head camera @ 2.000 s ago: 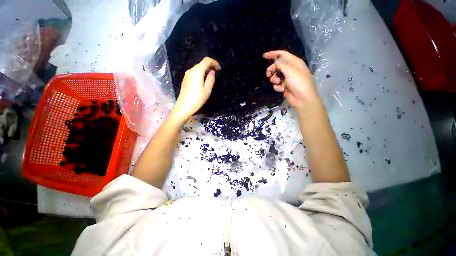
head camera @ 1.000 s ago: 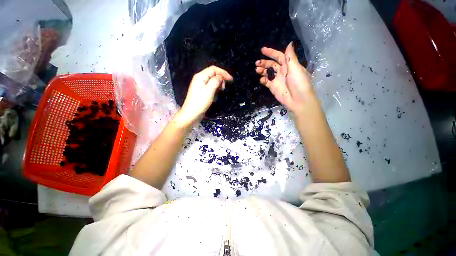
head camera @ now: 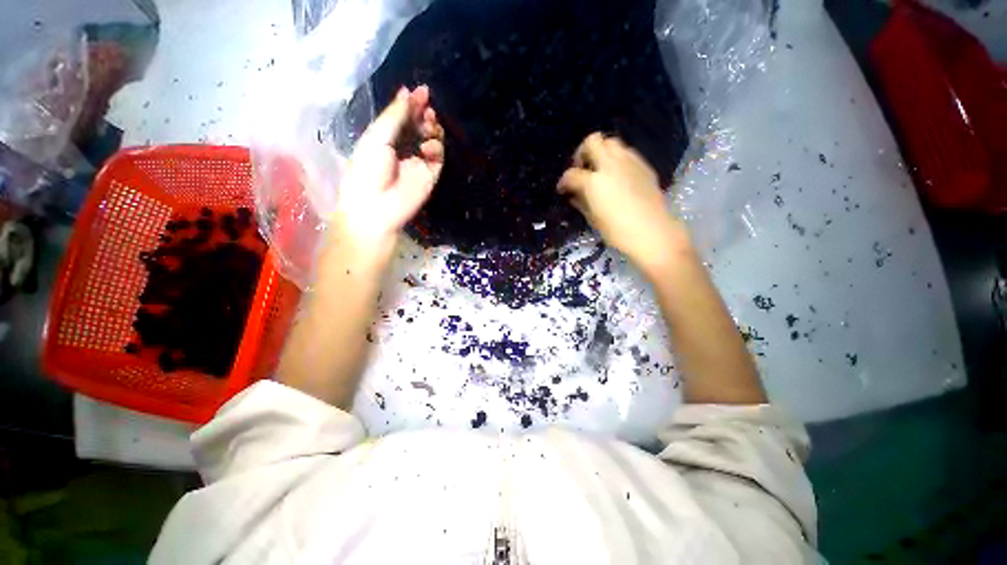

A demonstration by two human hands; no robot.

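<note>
A large heap of small black pieces [head camera: 519,99] fills the open clear plastic bag [head camera: 718,66] in front of me. My left hand [head camera: 395,166] is over the heap's left side, palm turned up, fingers curled around a dark piece. My right hand [head camera: 613,188] is over the heap's right side, knuckles up and slightly blurred, with thumb and fingers drawn together. Whether it pinches a piece is hidden. Black flecks [head camera: 491,348] lie scattered on the white sheet [head camera: 872,320] between my forearms.
An orange-red perforated basket [head camera: 122,381] stands at the left, partly filled with black pieces [head camera: 199,298]. The bag's left edge hangs over its rim. A darker red basket [head camera: 939,110] is at the far right. Clear bags with reddish contents [head camera: 99,83] lie at the far left.
My left hand has moved left and up and turned palm up, now with a dark piece in it. My right hand has turned from open palm with a black piece to knuckles up, fingers together.
</note>
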